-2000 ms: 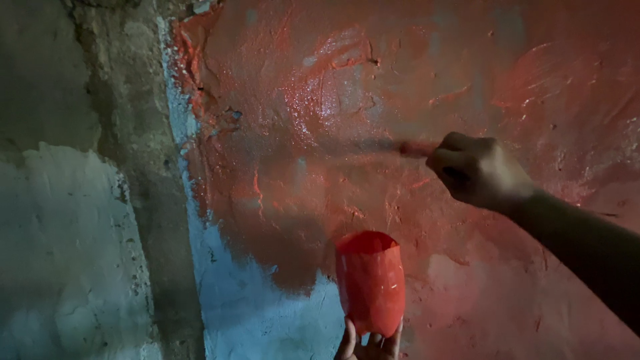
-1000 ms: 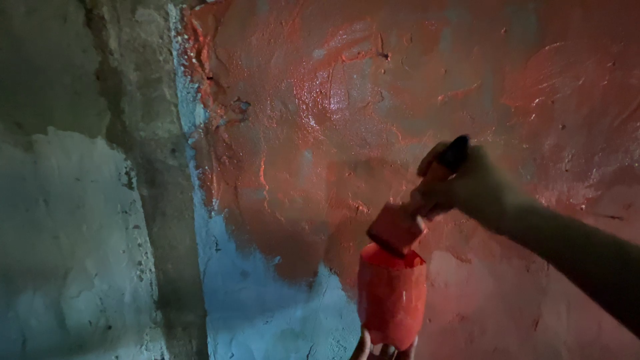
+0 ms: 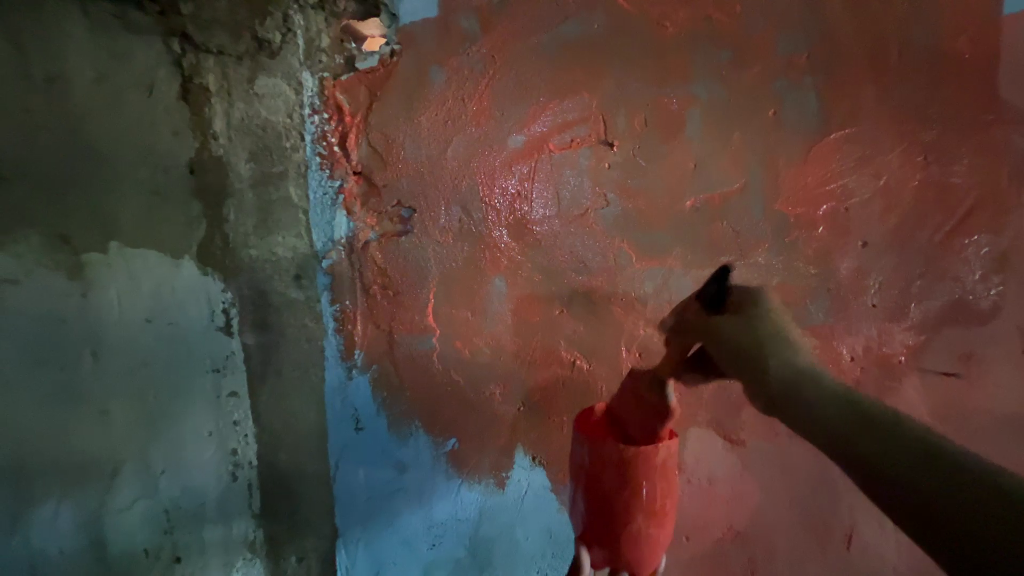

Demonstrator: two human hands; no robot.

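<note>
My right hand (image 3: 732, 336) grips a paintbrush (image 3: 644, 400) by its handle, whose dark end sticks up above the fingers. The brush head points down and its lower part is inside the mouth of a red, paint-coated plastic container (image 3: 624, 500). From below, my left hand (image 3: 596, 566) holds that container; only some fingertips show at the bottom edge. Behind both hands stands a wall (image 3: 560, 264) coated in wet red paint, uneven and glossy in places. A light blue part of the wall (image 3: 448, 512) shows at the lower left of the red.
Bare grey concrete (image 3: 280, 360) runs upright left of the painted wall, with a patchy greyish wall section (image 3: 120, 400) beyond it. A broken hole with orange brick (image 3: 368, 34) shows near the top. The rough plaster has cracks and ridges.
My right hand has brought the brush from the wall down to the container, and the brush head has gone into its mouth. The container stays in my left hand.
</note>
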